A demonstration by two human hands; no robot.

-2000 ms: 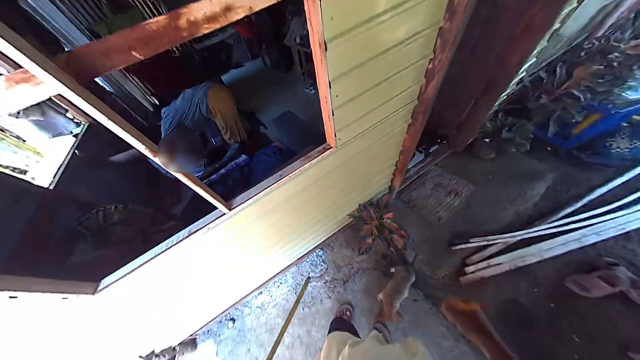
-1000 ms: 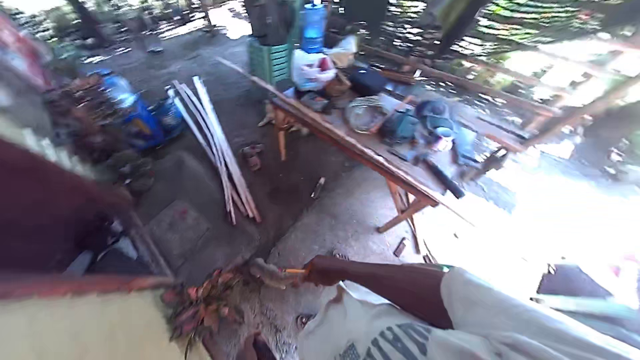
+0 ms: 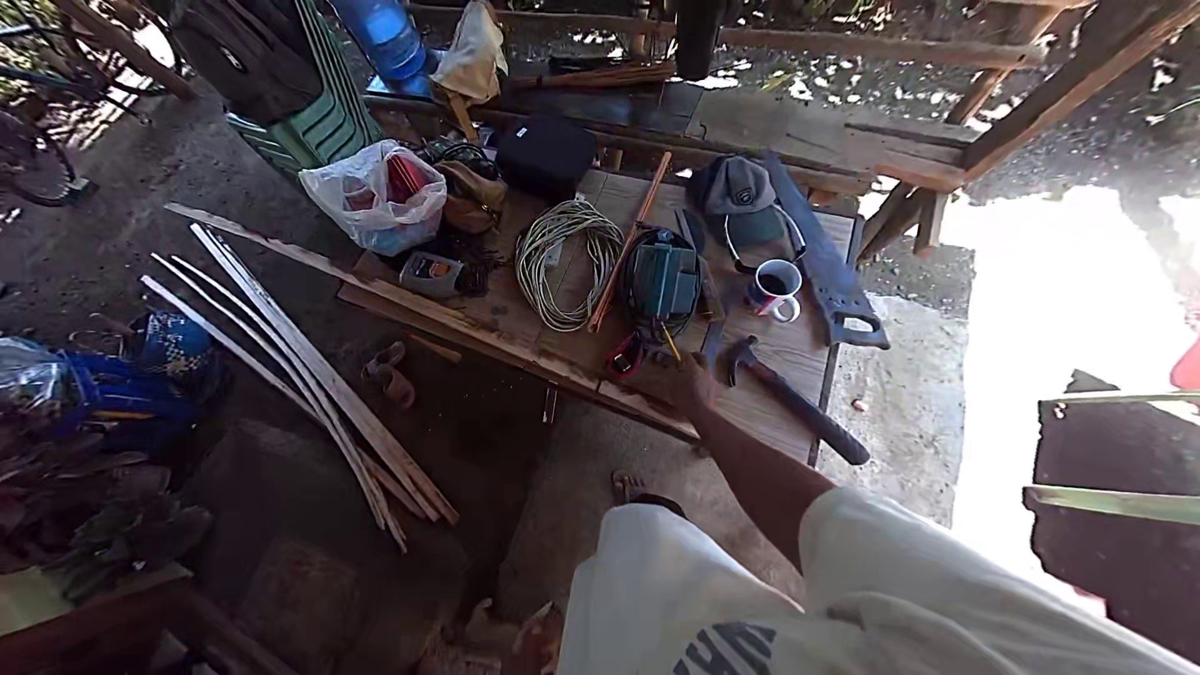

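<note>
My right hand (image 3: 691, 386) reaches over the near edge of the wooden table (image 3: 773, 394), with a thin yellow pencil (image 3: 671, 343) at its fingertips. Close beside it on the left is a red and black tape measure (image 3: 625, 356). A claw hammer (image 3: 797, 398) lies to its right. Beyond the hand are a green corded power tool (image 3: 664, 277), a coil of pale cable (image 3: 567, 262) and a mug with dark liquid (image 3: 775, 287). A handsaw (image 3: 825, 253) lies at the table's right edge, beside a cap (image 3: 742, 197). My left hand is not seen.
A long wood strip (image 3: 422, 305) runs along the table's near edge and juts out left. White strips (image 3: 300, 366) lie on the ground at left, near sandals (image 3: 389, 375). Stacked green plastic chairs (image 3: 309, 112) and a wooden bench (image 3: 769, 122) stand behind.
The view has swung from the house wall and window to the table, which is now nearer. My right hand has moved from beside the potted plant to the table's near edge.
</note>
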